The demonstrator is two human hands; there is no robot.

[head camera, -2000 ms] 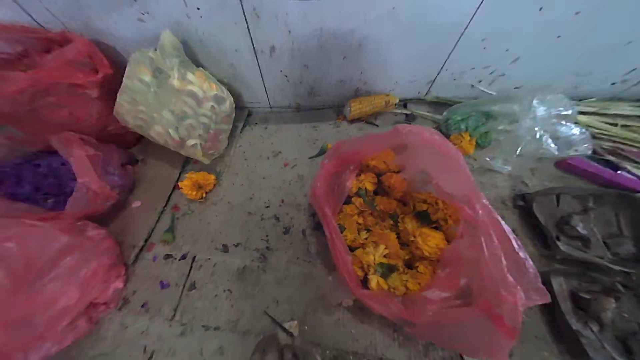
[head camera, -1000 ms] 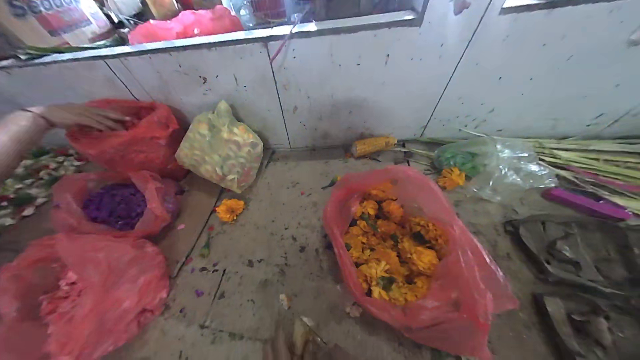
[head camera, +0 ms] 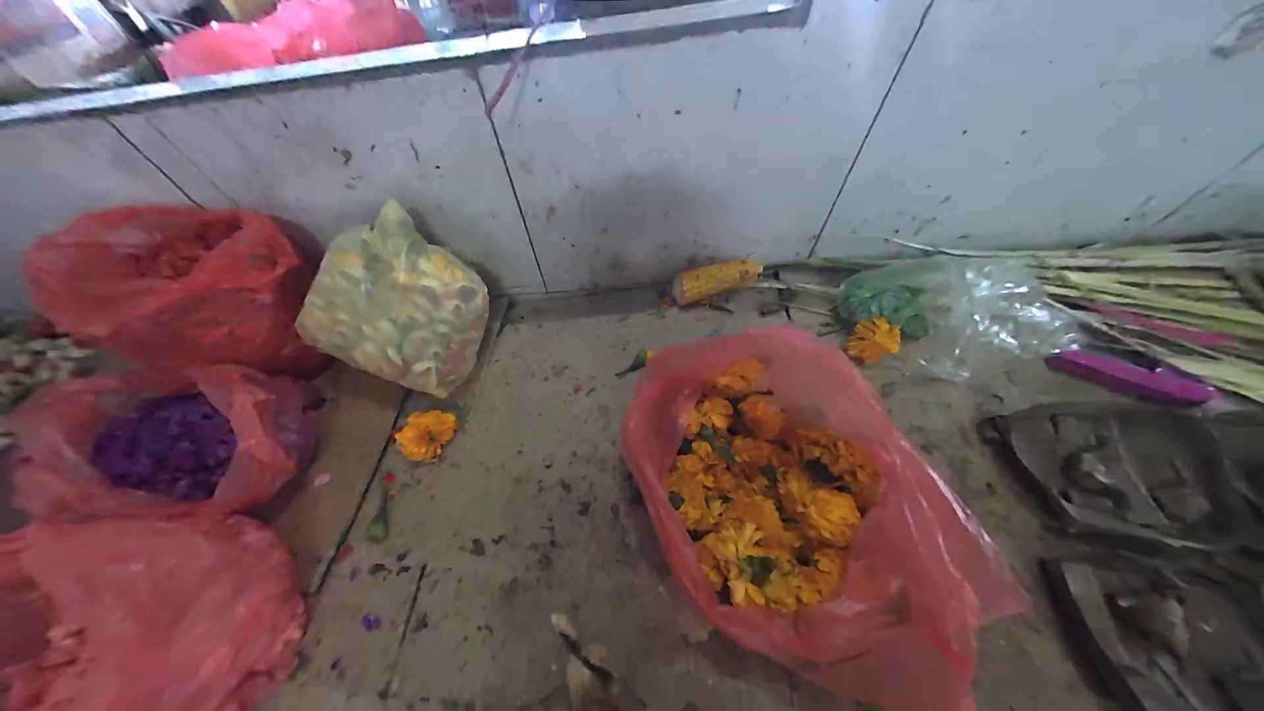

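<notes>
Neither of my hands shows in the head view. A pink plastic bag (head camera: 928, 553) stands open right of the middle, filled with orange marigold heads (head camera: 770, 494). At the left, a red plastic bag (head camera: 158, 316) rests against the wall, with a pink bag of purple petals (head camera: 166, 444) in front of it and another pink bag (head camera: 178, 602) nearest me. A translucent yellowish bag (head camera: 400, 306) stuffed with pale petals leans between the red bag and the wall. One loose marigold (head camera: 427, 435) lies just in front of it.
A corn cob (head camera: 717, 280), a clear plastic bag (head camera: 997, 306) with green leaves, a second loose marigold (head camera: 873, 340) and long leaf strips (head camera: 1165, 286) lie along the tiled wall. A purple object (head camera: 1131, 377) and dark trays (head camera: 1126, 474) are at the right. A ledge (head camera: 395, 67) runs above.
A hand that was at the red bag on the left one second ago is out of view. The view has tilted up since two seconds ago, showing the ledge.
</notes>
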